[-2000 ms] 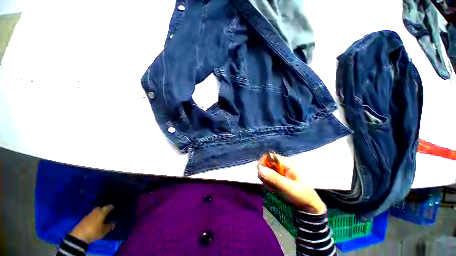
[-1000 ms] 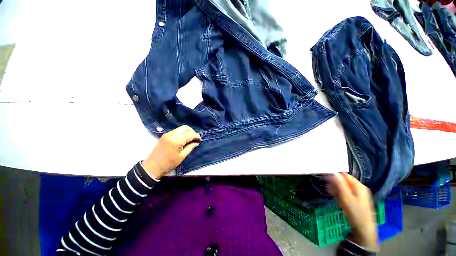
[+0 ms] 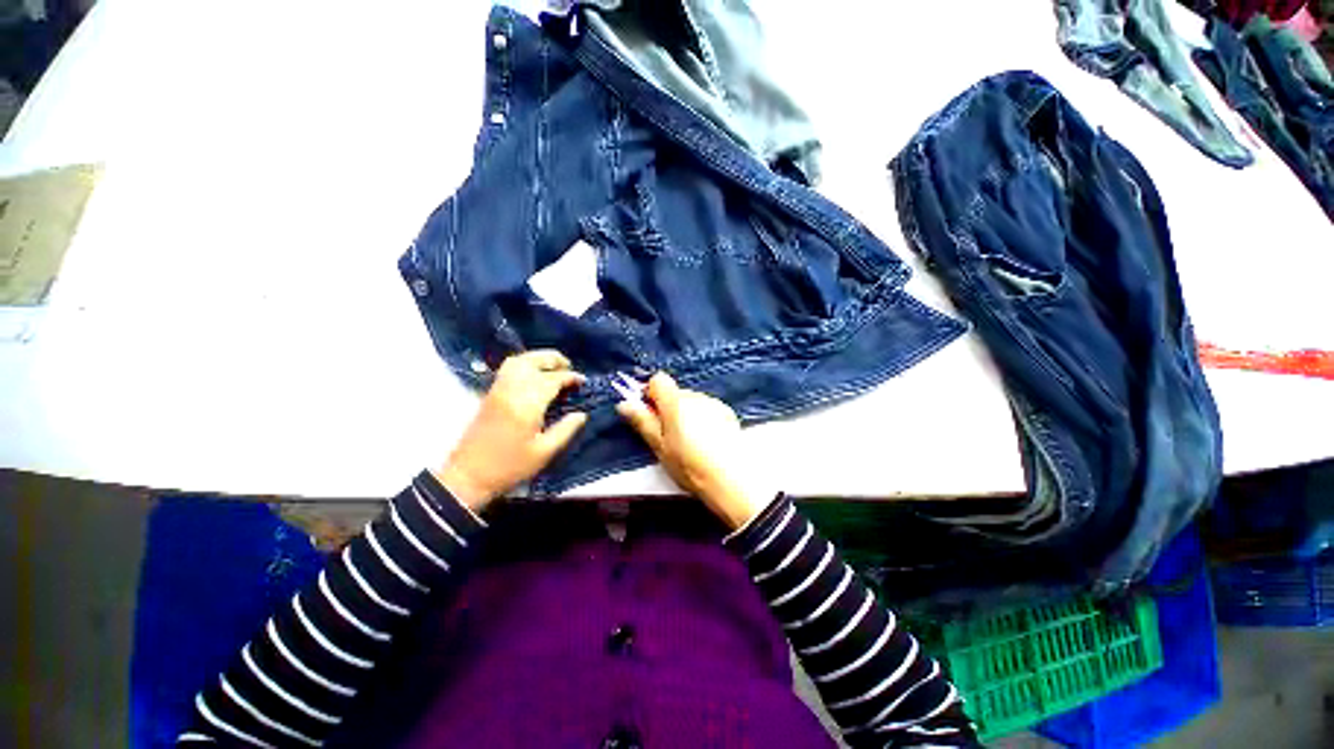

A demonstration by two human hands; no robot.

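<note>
A dark blue denim jacket [image 3: 702, 220] lies spread on the white table in front of me, with an oval armhole showing white table. Its waistband [image 3: 834, 366] runs along the near edge. My left hand [image 3: 515, 424] grips the jacket at the left end of the waistband, fingertips on the seam. My right hand [image 3: 691, 436] is closed around thread snips, mostly hidden; their short metal tips [image 3: 629, 388] point at the waistband seam beside my left fingertips. Silvery buttons [image 3: 421, 287] line the placket on the left.
Another heap of dark denim [image 3: 1075, 293] lies at right and hangs over the table edge. A red-orange strip [image 3: 1265, 360] is beyond it. More denim lies at far right. Tan card [image 3: 44, 227] is at far left. Green [image 3: 1046, 659] and blue [image 3: 1192, 644] crates stand below the table.
My right hand has come up from below the table edge at right to the waistband, with the snips' tips showing. My left hand, low at left two seconds ago, stays on the jacket.
</note>
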